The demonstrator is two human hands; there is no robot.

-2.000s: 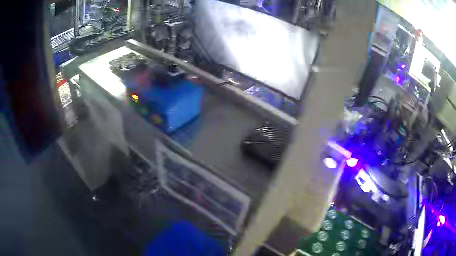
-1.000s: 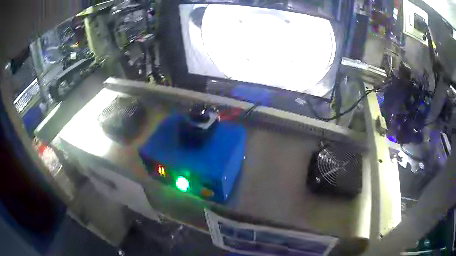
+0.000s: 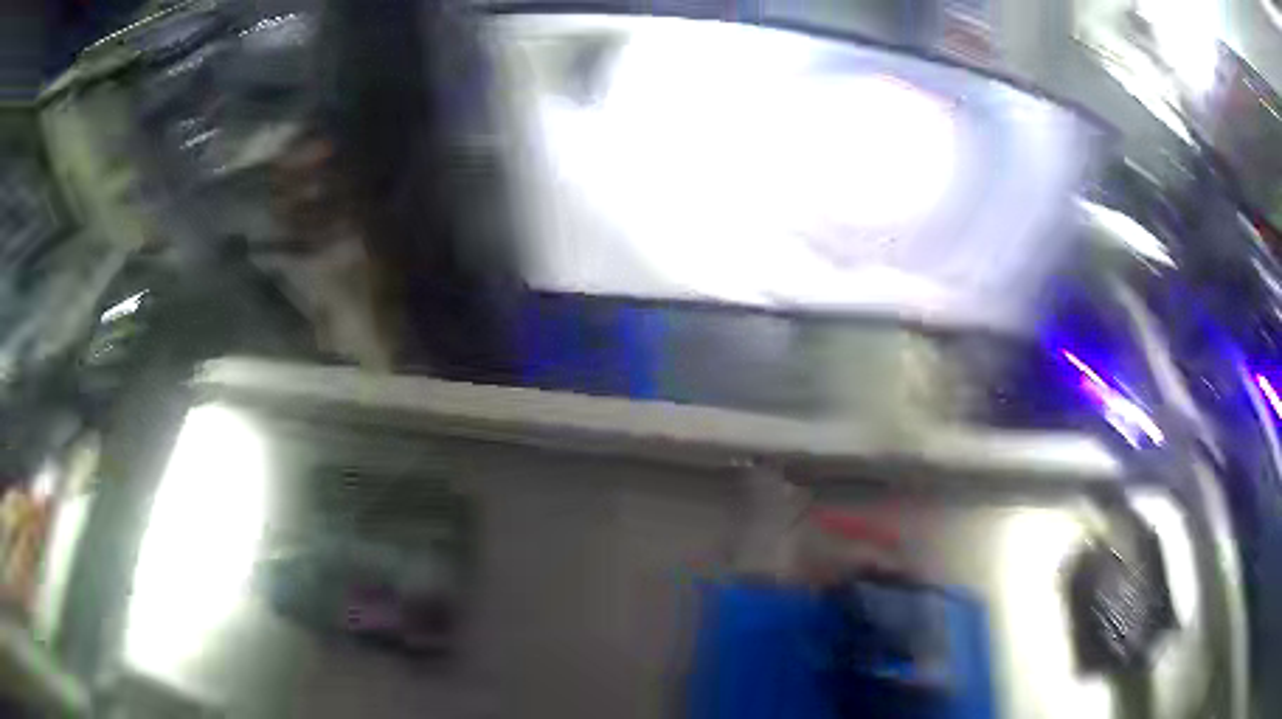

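The frame is heavily blurred. Neither of my hands can be made out. Nearest in front of me is the pale cabinet top [image 3: 591, 562]. A blue box [image 3: 759, 653] stands on it at the bottom right of centre, cut off by the lower edge, with a dark object [image 3: 893, 632] on top. A large bright monitor [image 3: 787, 176] stands behind the cabinet; its picture is washed out white.
A dark fan [image 3: 1121, 597] is at the right of the cabinet top, and another dark shape [image 3: 401, 562] is at the left. A pale raised edge [image 3: 562, 414] runs along the back. Violet lights [image 3: 1111, 393] glare at the right.
The view has swung and blurred. The monitor looks larger, the blue box has shifted right and down, and its lit front is out of view. The slanting post seen earlier is gone.
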